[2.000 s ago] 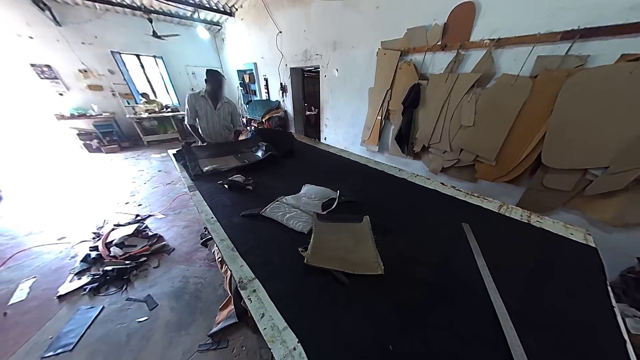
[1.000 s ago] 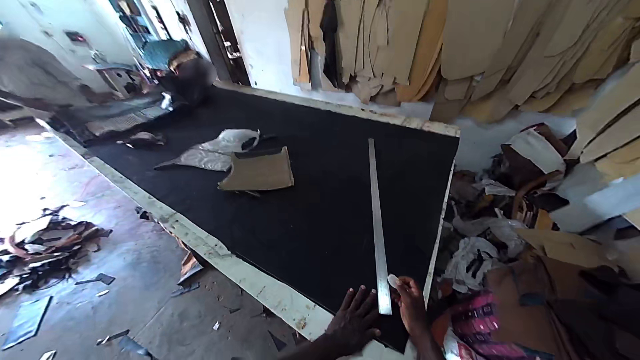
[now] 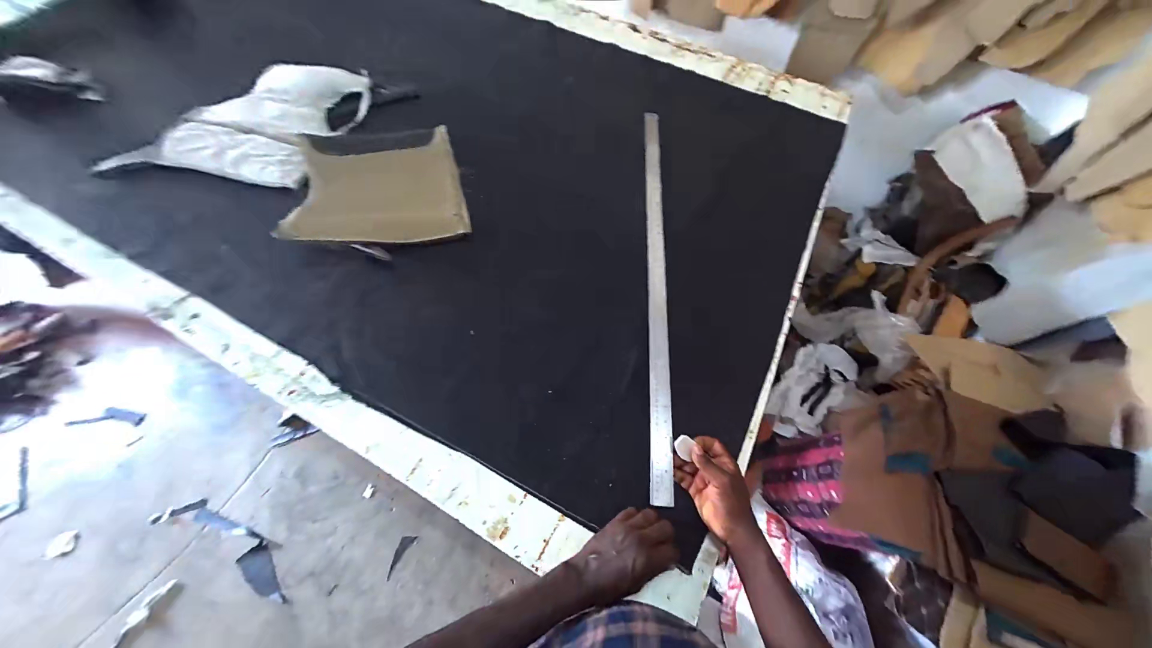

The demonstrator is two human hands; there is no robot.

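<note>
A long metal ruler (image 3: 659,315) lies on black sheet material (image 3: 540,270) that covers most of the table. Between the thumb and fingers of my right hand (image 3: 713,481) is a small white piece, perhaps tailor's chalk (image 3: 686,448), beside the ruler's near end. My left hand (image 3: 630,549) rests at the near corner of the black sheet, just below the ruler's end, fingers bent and nothing seen in it. A brown cardboard template (image 3: 387,193) lies farther left, touching a pale grey fabric piece (image 3: 243,135).
The table's pale, worn edge (image 3: 432,459) borders the black sheet. Scraps (image 3: 256,562) are strewn on the floor at left. To the right are heaped offcuts and plastic (image 3: 819,378) and stacked brown pieces (image 3: 900,468). More cardboard templates (image 3: 945,45) show at the upper right.
The view has swung down and right, toward the near end of the table. Both hands, not in view two seconds ago, came in by the ruler one second ago and remain there.
</note>
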